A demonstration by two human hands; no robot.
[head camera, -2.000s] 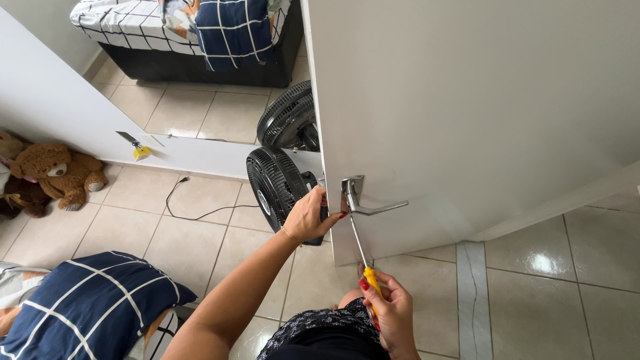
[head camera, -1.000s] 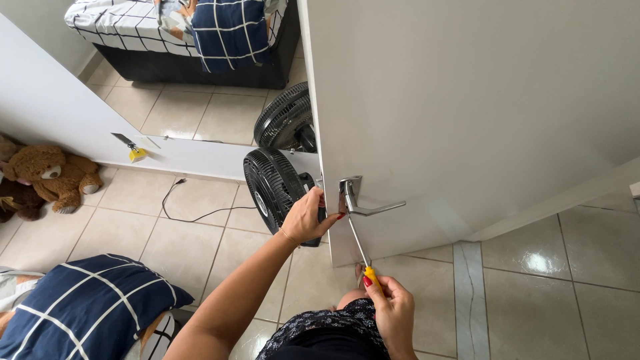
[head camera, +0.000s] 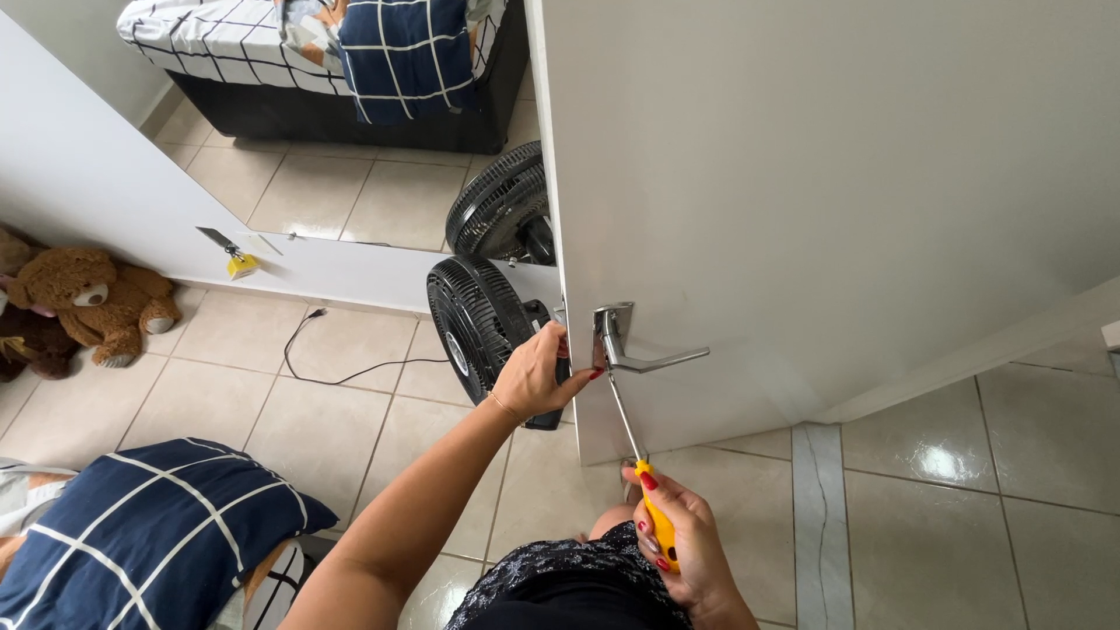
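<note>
My right hand (head camera: 687, 542) grips the yellow handle of a screwdriver (head camera: 658, 516). Its metal shaft slants up to the lower end of the plate under a chrome lever door handle (head camera: 652, 357). My left hand (head camera: 538, 372) holds the edge of the white door (head camera: 787, 175), the thumb on the door face beside that plate and the fingers at the edge, partly hidden. Whether the tip sits in a screw is too small to tell.
Behind the door edge stands a black fan (head camera: 477, 324), its cord (head camera: 337, 382) on the tiles. A mirror (head camera: 324, 188) reflects a bed. Teddy bears (head camera: 92, 297) sit at left, near a yellow padlock (head camera: 242, 266). A checked blue pillow (head camera: 157, 534) lies at lower left.
My right hand's fingers have shifted around the screwdriver handle. The left hand stays at the door edge, and the screwdriver tip stays by the handle plate.
</note>
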